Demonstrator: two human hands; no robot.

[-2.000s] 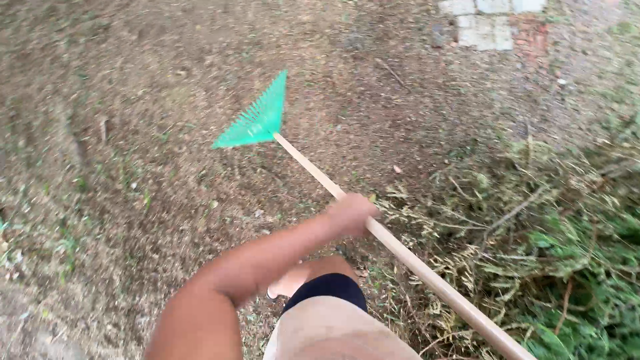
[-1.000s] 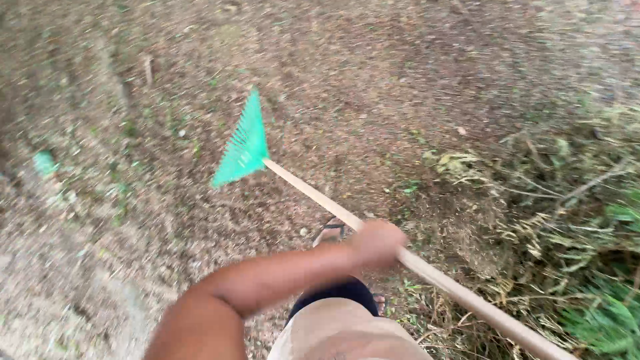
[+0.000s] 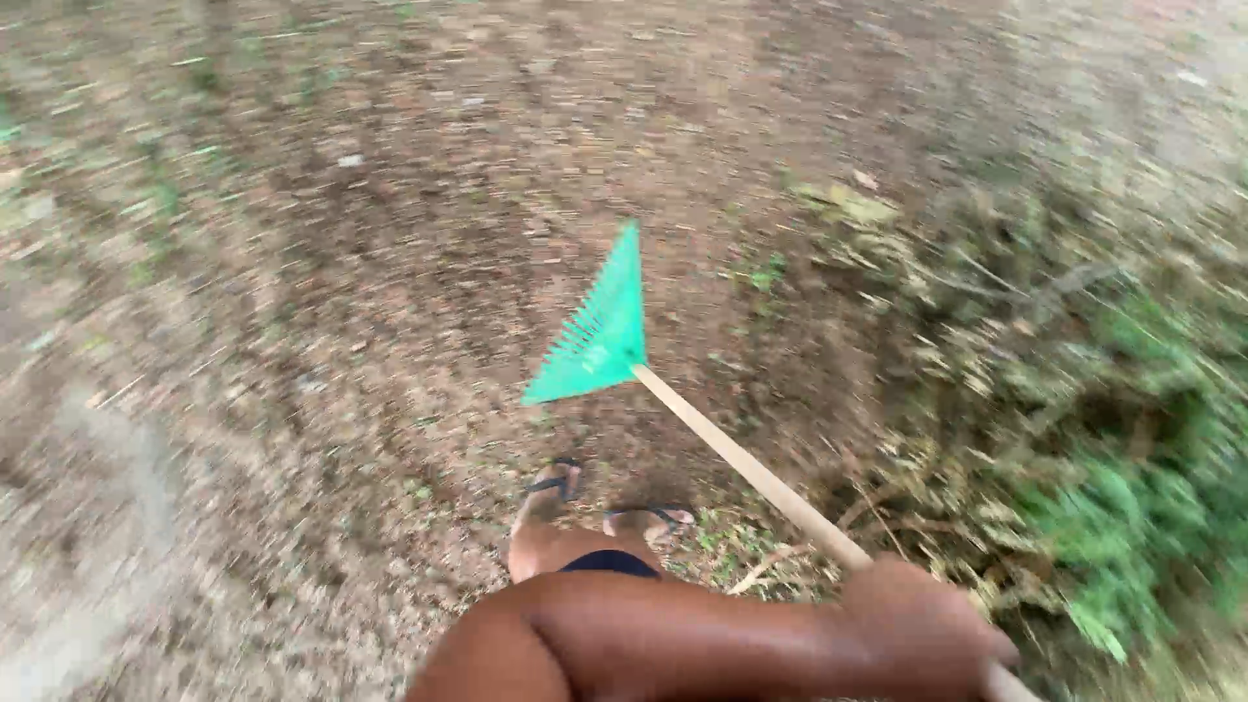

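Observation:
A green plastic leaf rake [image 3: 609, 336] with a wooden handle [image 3: 751, 463] shows near the middle of the view, its tines facing left. The handle slants down to the lower right, where my left hand [image 3: 912, 624] is closed around it. My left forearm crosses the bottom of the view. Past this hand the handle runs out at the bottom edge, and my right hand is out of view. Whether the tines touch the soil is too blurred to tell.
Dry cut branches [image 3: 936, 263] and green foliage [image 3: 1141, 526] lie heaped on the right. My feet in flip-flops [image 3: 556, 483] stand below the rake head on bare soil [image 3: 390, 292] strewn with leaves and bits of twig.
My left hand has shifted toward the lower right of the view with the handle in it, and the rake head is now closer to my feet. The view has moved over the ground.

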